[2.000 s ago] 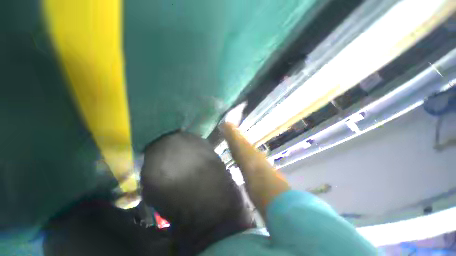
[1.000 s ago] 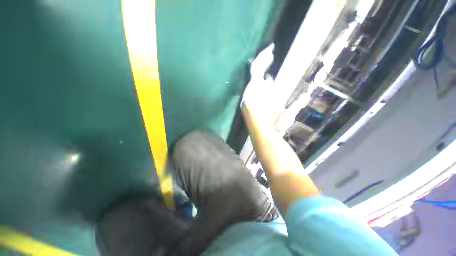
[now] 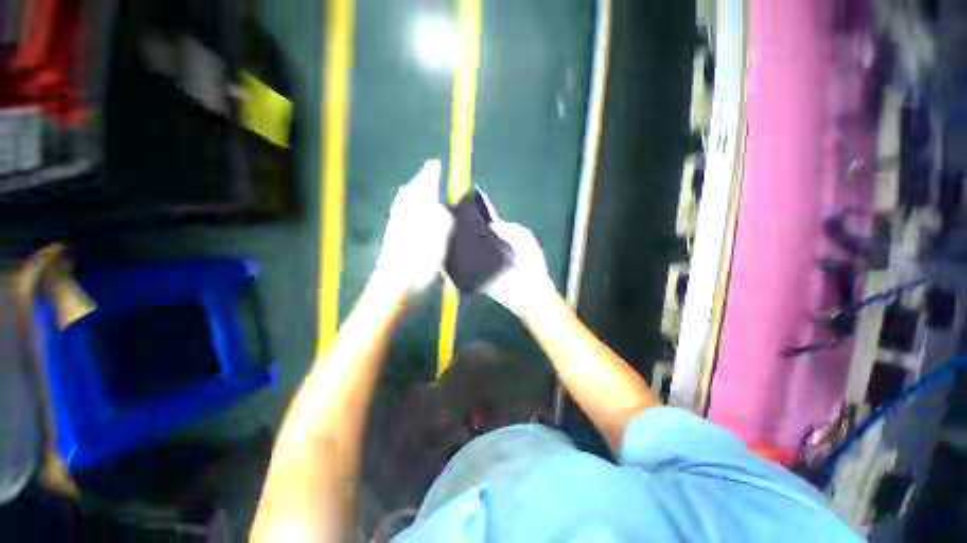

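Observation:
A dark, flat slab-like device [image 3: 474,249] is held in front of me above the green floor. My left hand [image 3: 416,231], in a white glove, grips its left side. My right hand [image 3: 519,267], also white-gloved, holds its right side. The image is blurred, so screen side or back cannot be told. Parts of its edges are hidden by the gloves.
A bench shelf with pink padding [image 3: 779,212] runs along the right, with small black blocks [image 3: 899,323] and a blue cable [image 3: 901,400] at its far side. A blue stool [image 3: 159,355] stands left, below a dark bin with red items. Yellow lines [image 3: 333,180] cross the floor.
My left hand has come into view. My right hand has moved away from the bench side to the middle. Both now hold the dark device. The view has turned, showing the pink shelf and stool.

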